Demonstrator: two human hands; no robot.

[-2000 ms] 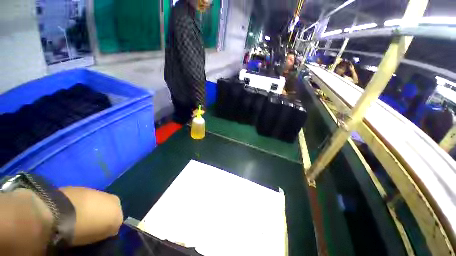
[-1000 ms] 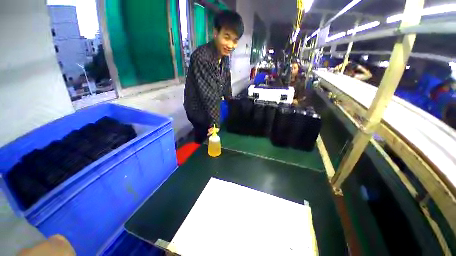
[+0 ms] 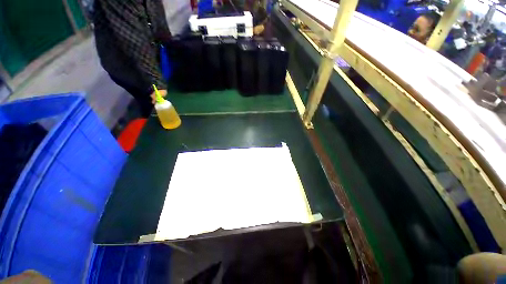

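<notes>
My left hand (image 3: 26,277) shows only as a small blurred patch cut off by the bottom left edge. My right hand (image 3: 484,268) is cut off at the bottom right corner, with a bit of blue at the rim. What either hand holds cannot be seen. A white sheet (image 3: 233,191) lies taped on the dark green bench (image 3: 133,191) in front of me. A squeeze bottle (image 3: 168,115) with yellow liquid and a yellow-green nozzle stands tilted in view at the far left of the bench, a person's hand at its nozzle.
A blue crate (image 3: 61,183) with black pieces stands left, a red object (image 3: 132,135) behind it. Black stacks (image 3: 261,66) and a white case (image 3: 221,25) are at the far end. A dark green conveyor (image 3: 383,183) and cream frame (image 3: 332,66) run along the right. A person in dark checks stands far left.
The view has tipped down and turned right, so the bench's front edge shows. My left forearm, large at first, has dropped to the bottom left corner. My right hand has come into view.
</notes>
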